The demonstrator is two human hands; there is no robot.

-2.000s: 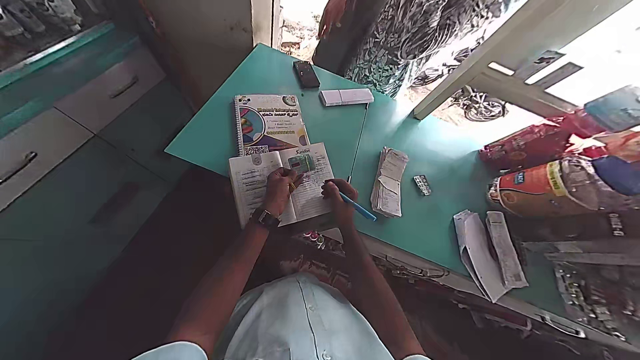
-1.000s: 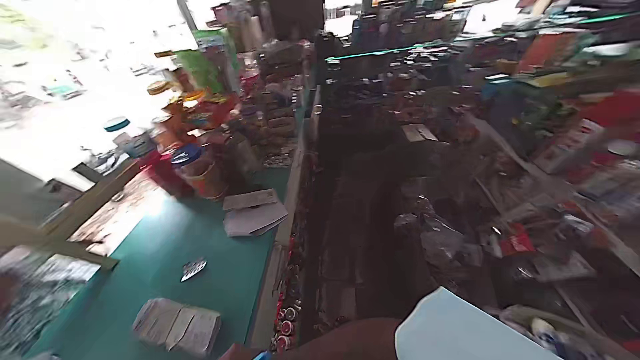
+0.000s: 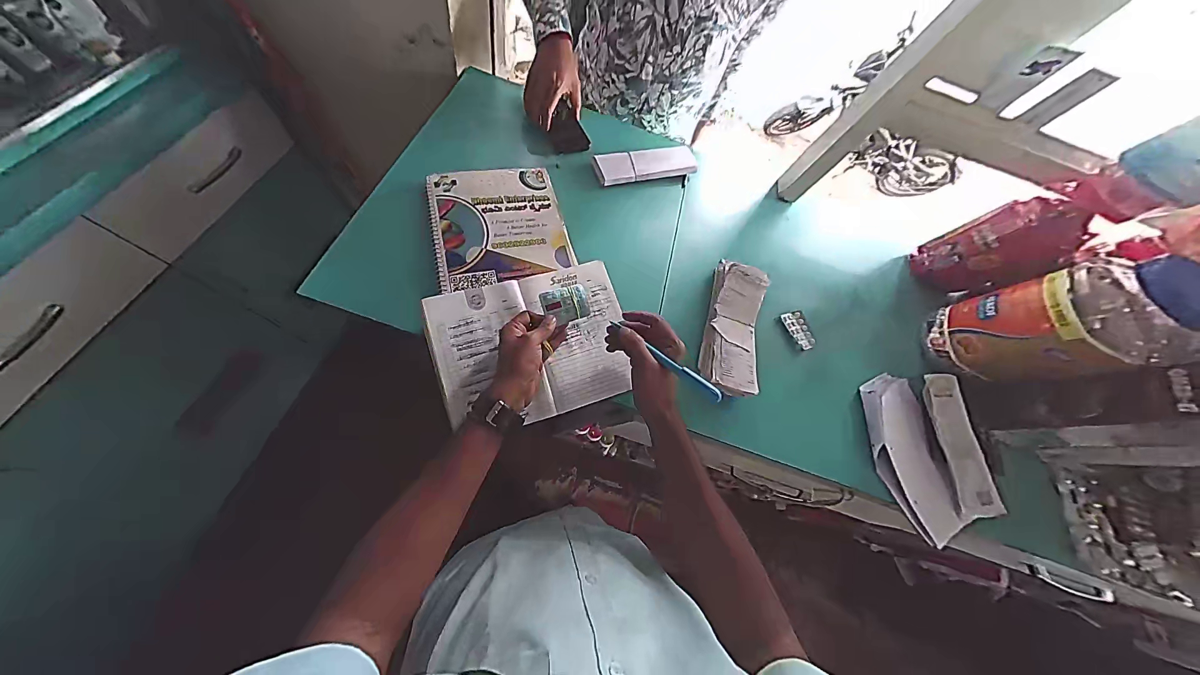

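Observation:
My left hand (image 3: pixel 525 352), with a watch on its wrist, holds a small green-and-white card or packet (image 3: pixel 565 303) over an open notebook (image 3: pixel 469 333). My right hand (image 3: pixel 649 349) grips a blue pen (image 3: pixel 689 370) near the notebook's right edge, its tip toward the page. The notebook bears writing and overlaps the lower part of a spiral-bound book (image 3: pixel 506 225). Right of my right hand lies a folded stack of papers (image 3: pixel 736 328), and beside that a blister pack of tablets (image 3: pixel 798 331).
Across the green counter (image 3: pixel 394 216) a person's hand (image 3: pixel 553 82) touches a black phone (image 3: pixel 569 128). A folded white paper bundle (image 3: pixel 645 165) lies nearby. Folded papers (image 3: pixel 914 450) and a plastic jar (image 3: pixel 1041 314) sit at the right. Drawers (image 3: pixel 202 178) stand left.
The view swung far right a second ago and is back at the notebook. The other person's hand has come down onto the black phone, which lay untouched two seconds ago.

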